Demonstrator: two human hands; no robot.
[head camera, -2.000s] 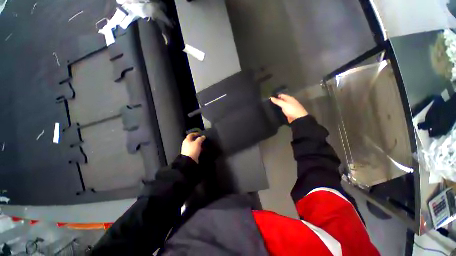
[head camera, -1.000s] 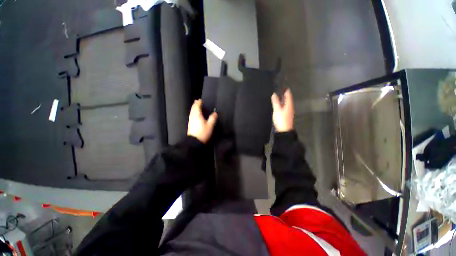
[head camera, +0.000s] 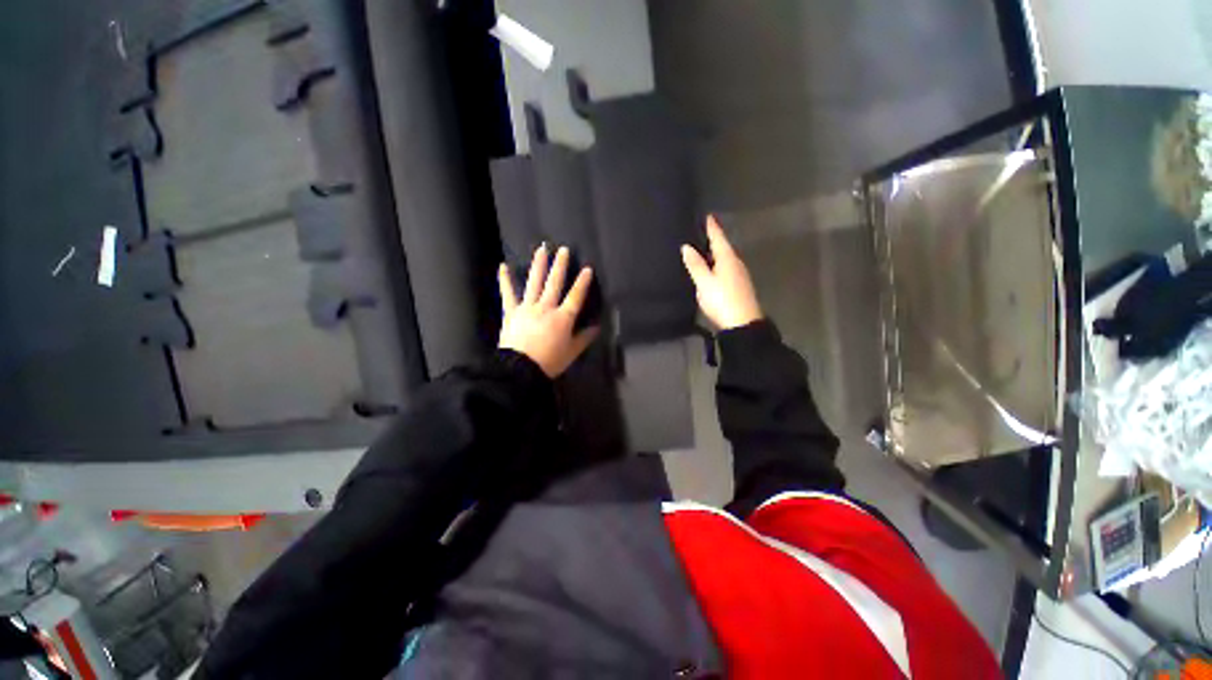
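A stack of black cut pieces (head camera: 645, 219) with notches and tabs lies on the grey side ledge (head camera: 585, 40) beside the machine bed. My left hand (head camera: 545, 312) lies on its left part with the fingers spread, palm down, gripping nothing. My right hand (head camera: 722, 279) is at the stack's right edge, thumb and fingers apart. Whether its fingertips touch the edge cannot be told. Left of the ledge, black skeleton waste (head camera: 319, 239) surrounds two greyer empty areas on the bed.
A white strip (head camera: 522, 41) lies on the ledge above the stack. A white label (head camera: 108, 255) lies on the black material at left. A dark-framed box with clear film (head camera: 977, 306) stands at right, beside a pile of white scraps (head camera: 1163, 412). Grey floor shows between ledge and box.
The stack has been turned so that its tabs point away from me, and set down on the ledge. Both hands have opened; my left hand now lies flat on it.
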